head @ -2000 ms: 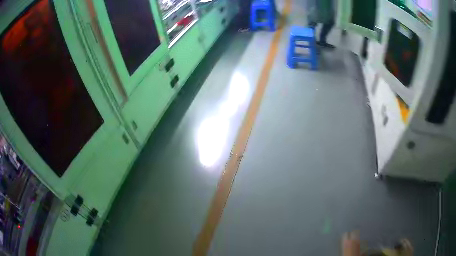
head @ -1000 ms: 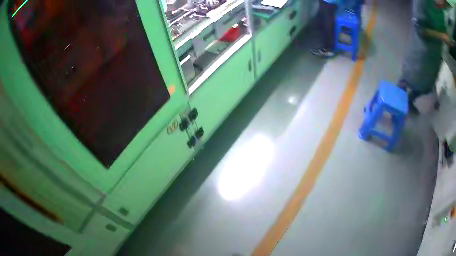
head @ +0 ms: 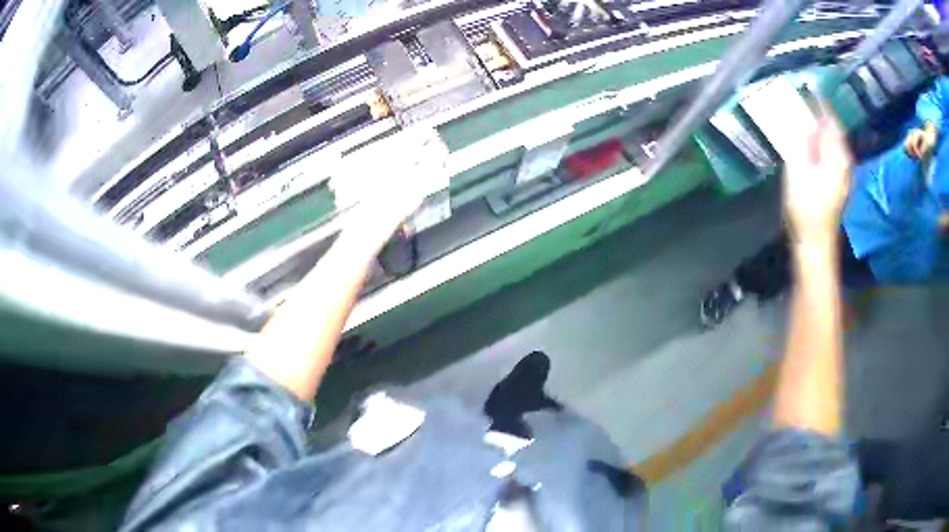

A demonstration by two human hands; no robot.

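Note:
My left hand [head: 401,187] is stretched out over the front ledge of the open machine [head: 499,151]. It is washed out by bright light, so its fingers and anything in them cannot be made out. My right hand [head: 817,161] is raised at the upper right, beside a white sheet-like piece [head: 783,112] at a green shelf [head: 728,156]. It is blurred, and whether it touches or holds the sheet cannot be told.
Conveyor rails [head: 312,99] run along the machine bed, with a silver block [head: 427,68] on them. A red object [head: 593,159] lies in the lower tray. A pale frame post [head: 723,83] crosses the view. A person in blue [head: 895,213] is at the right edge.
The view has moved from the aisle and blue stools to close over the open machine. Both my forearms have come into view, reaching forward.

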